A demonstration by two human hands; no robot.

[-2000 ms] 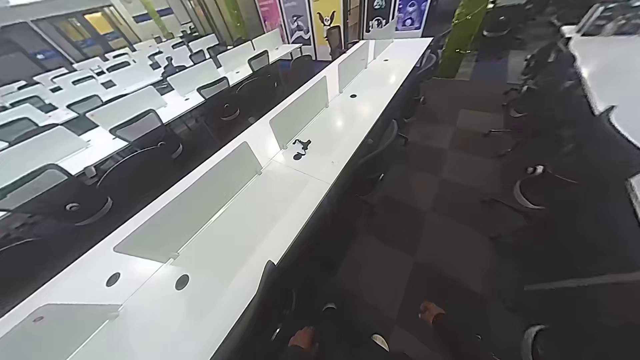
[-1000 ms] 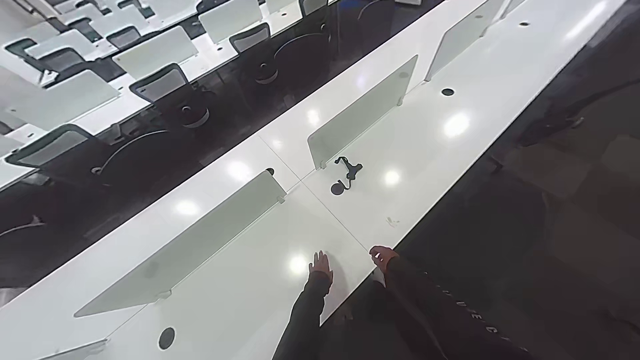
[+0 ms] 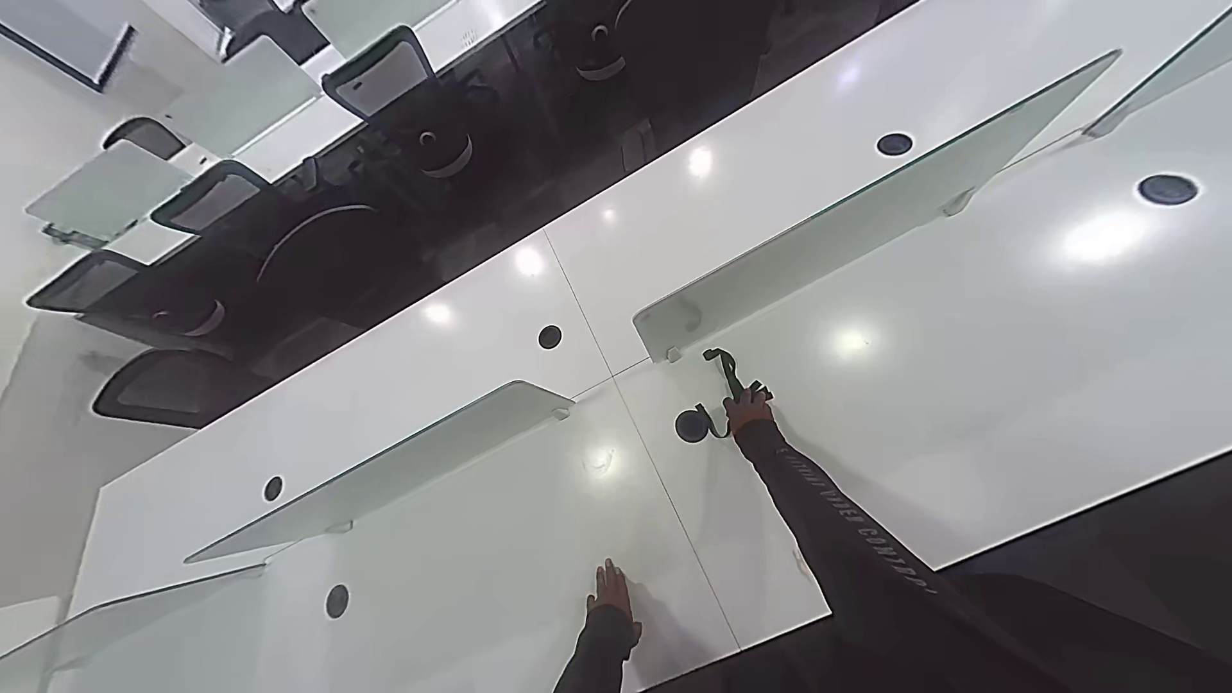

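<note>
My right hand [image 3: 749,412] reaches over the white desk [image 3: 520,520] and rests on a dark strap-like object [image 3: 729,371], its fingers closed around part of it. One loose end curls up toward the divider, and another curves down beside a round black cable grommet [image 3: 691,425]. What the object is exactly cannot be told. My left hand [image 3: 610,595] lies on the desk to the left of the seam, palm down, fingers extended, holding nothing.
Low frosted divider panels [image 3: 866,217] [image 3: 385,472] run along the middle of the desk. More round grommets [image 3: 337,602] dot the top. Mesh-backed office chairs [image 3: 380,75] and another row of desks stand beyond the far edge.
My right hand has moved from the desk's near edge onto the dark strap-like object and taken hold of it. The view has moved in closer to the desk.
</note>
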